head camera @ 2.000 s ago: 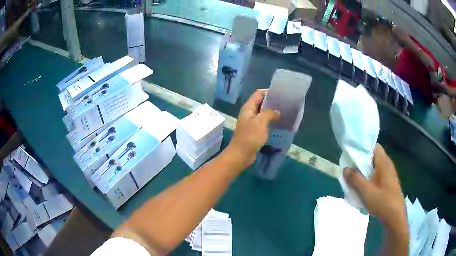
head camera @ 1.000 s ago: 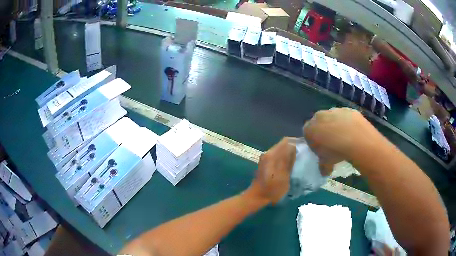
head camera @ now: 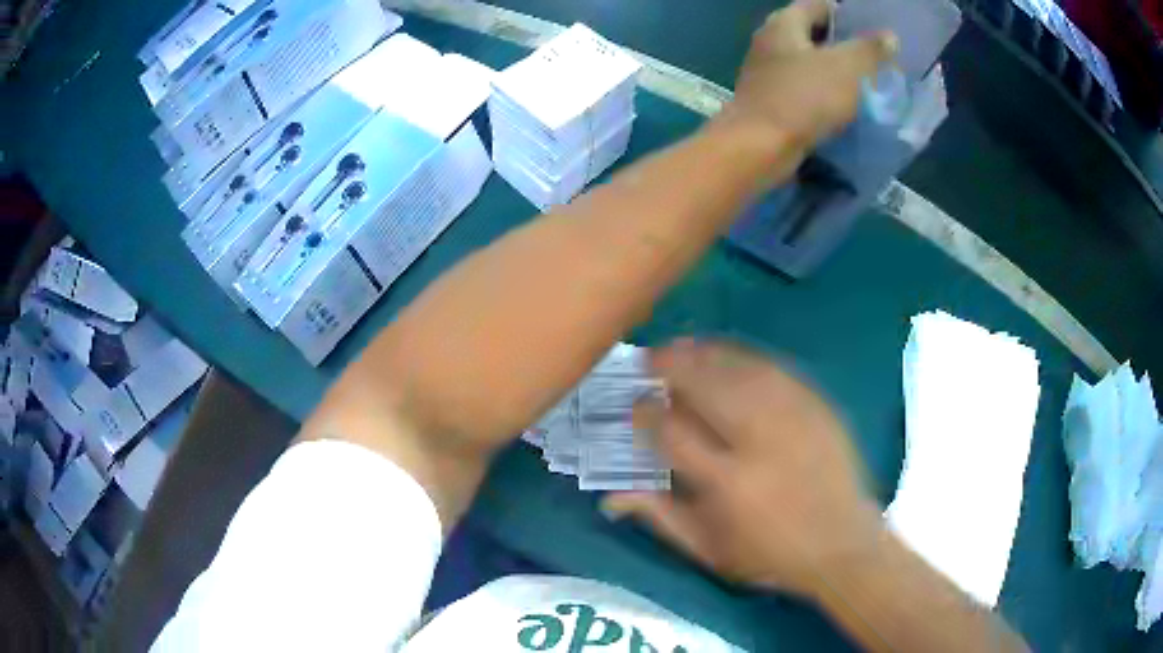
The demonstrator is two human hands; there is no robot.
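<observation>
A retail box stands with its grey flap up on the green bench at upper right of centre. My left hand is around its open top, and something pale shows inside the opening. My right hand, blurred, is at the small printed leaflets at bench centre, its fingers over their right edge. Whether it grips a leaflet cannot be told.
Waiting boxes lie at left beside a block of stacked leaflets. White folded sheets and pale pouches lie at right. A brown carton of jumbled boxes is at lower left. A pale strip edges the belt.
The view has tilted down. My left hand has moved from the pale pouch to the box top. My right hand has left the pouch and come down to the leaflets.
</observation>
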